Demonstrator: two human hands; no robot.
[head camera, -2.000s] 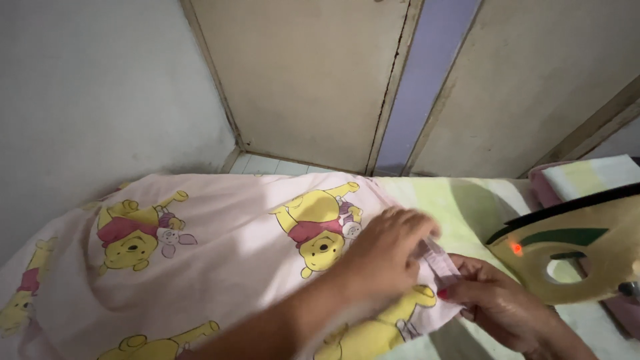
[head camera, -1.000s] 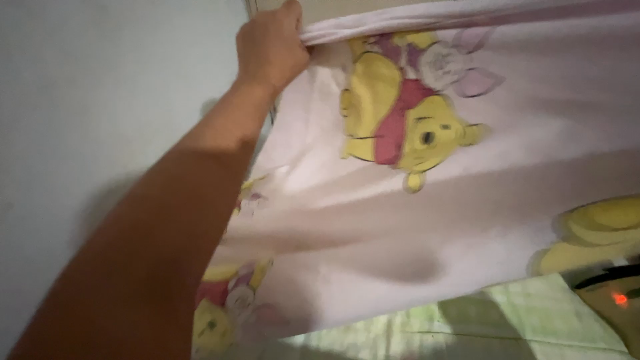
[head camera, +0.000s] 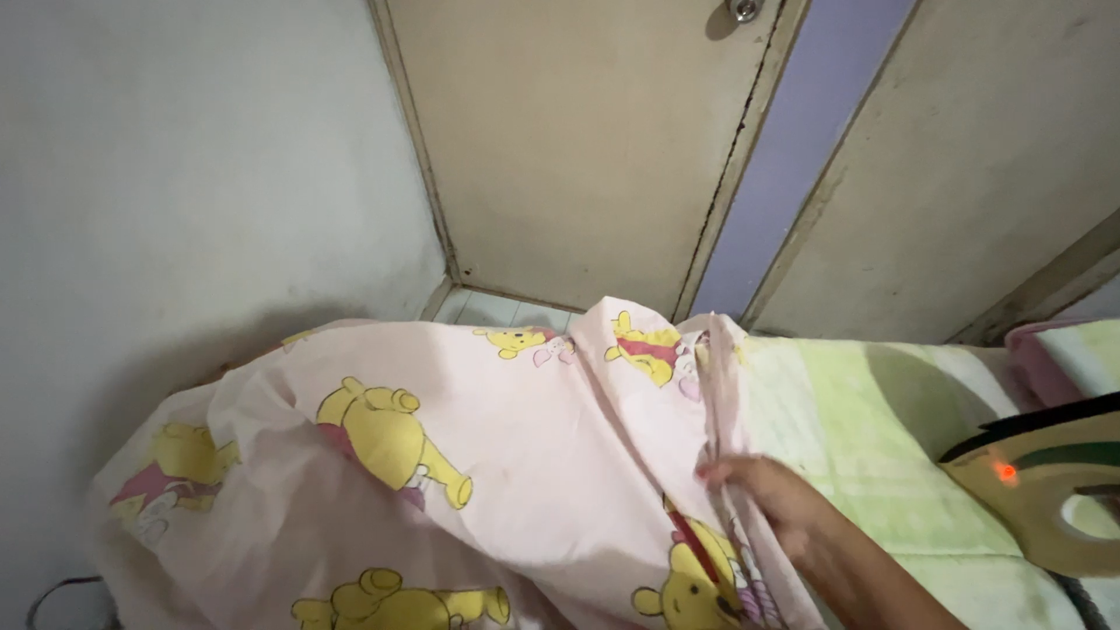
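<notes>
A pink cloth with printed yellow cartoon bears (head camera: 525, 455) lies spread and rumpled over the padded surface, its right edge gathered in folds. My right hand (head camera: 774, 503) grips that gathered edge with bent fingers. My left hand is out of the frame. To the right of the cloth shows a light green and white padded cover (head camera: 866, 437). A clothes iron (head camera: 1032, 490) with a glowing orange light rests at the far right, partly cut off by the frame.
Folded pink and green fabric (head camera: 1041, 359) lies behind the iron. A dark cord (head camera: 1072, 595) runs below the iron. Beyond the padded surface stand a beige door (head camera: 577, 149) and a purple post (head camera: 796, 166). A pale wall (head camera: 201, 157) borders the left side, near a thin dark wire (head camera: 66, 584).
The cloth, raised by one hand a second ago, now lies lower across the surface in a different arrangement. The raised hand and forearm at the left have gone from view.
</notes>
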